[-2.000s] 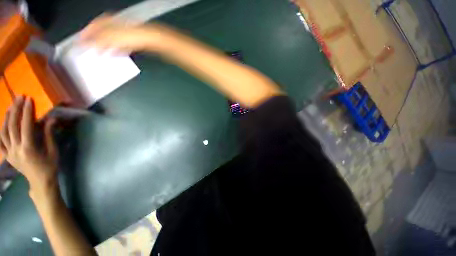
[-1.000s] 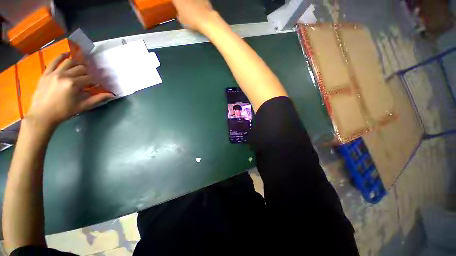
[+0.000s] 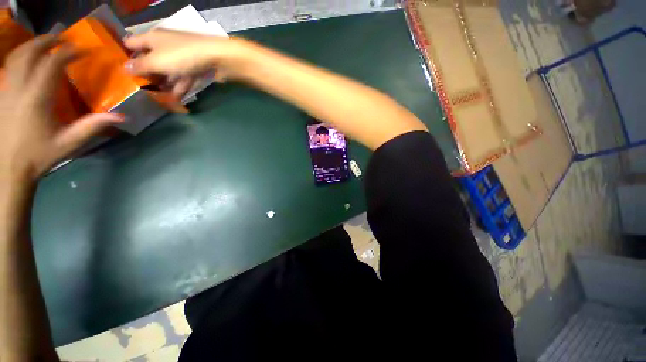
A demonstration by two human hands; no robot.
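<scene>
An orange product box (image 3: 100,65) with pale flaps sits tilted at the upper left, at the end of the row. My right hand (image 3: 170,60) grips its right side, fingers at its edge. My left hand (image 3: 46,106) is blurred, with thumb and fingers apart, over the orange boxes left of it; contact is hard to tell. A white lid panel (image 3: 190,21) shows behind my right hand. The rest of the row is mostly hidden by my left hand and cut off by the picture's edge.
A smartphone (image 3: 328,154) with a lit screen lies on the dark green bench (image 3: 212,162), a small white tag (image 3: 355,168) beside it. White scraps lie nearer. Right of the bench are brown cartons (image 3: 489,85), a blue crate (image 3: 494,208) and a blue tubular handle (image 3: 608,71).
My right hand has come back from the dark area behind the bench to the row's end, where a box now stands over the lid panel. My left hand has lifted and opened.
</scene>
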